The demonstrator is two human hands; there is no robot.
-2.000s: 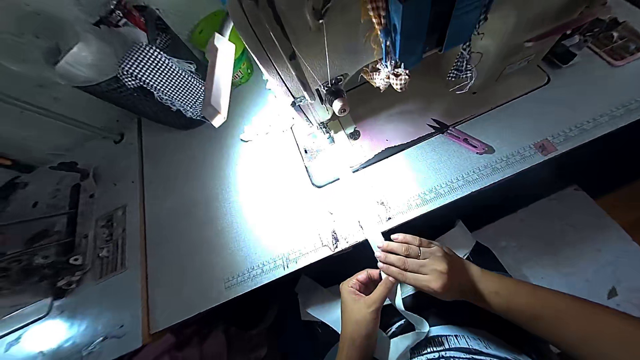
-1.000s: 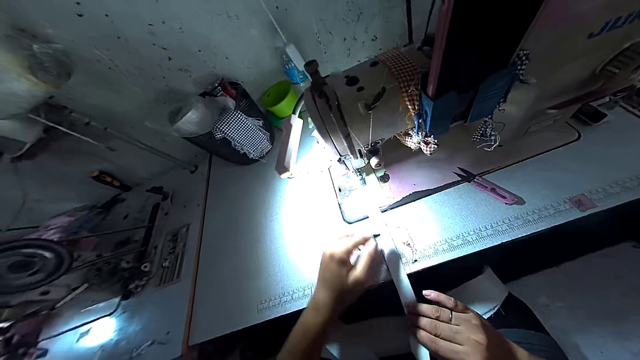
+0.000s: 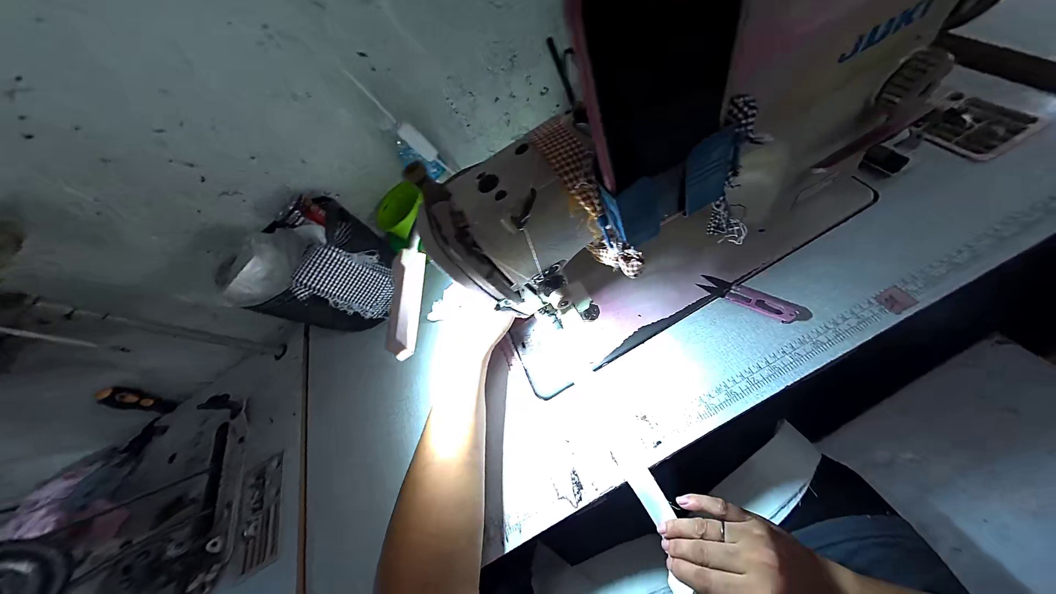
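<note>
My left hand (image 3: 483, 318) reaches to the needle area of the Juki sewing machine (image 3: 511, 206), beside the presser foot; glare washes it out, so its fingers cannot be made out. At the table's front edge my right hand (image 3: 722, 540), with a ring on one finger, holds a white fabric strip (image 3: 649, 493). The strip's upper end lies on the bright tabletop, and its lower part runs down under the fingers.
Pink thread snips (image 3: 763, 303) lie right of the needle plate, near a printed measuring scale (image 3: 792, 363). A dark bin (image 3: 355, 309) with checked cloth and a green cup (image 3: 399, 210) stand behind left. Another machine (image 3: 190, 495) is at far left.
My left hand has moved from the strip at the table edge up to the machine's needle area. My right hand stays on the strip. The view has shifted.
</note>
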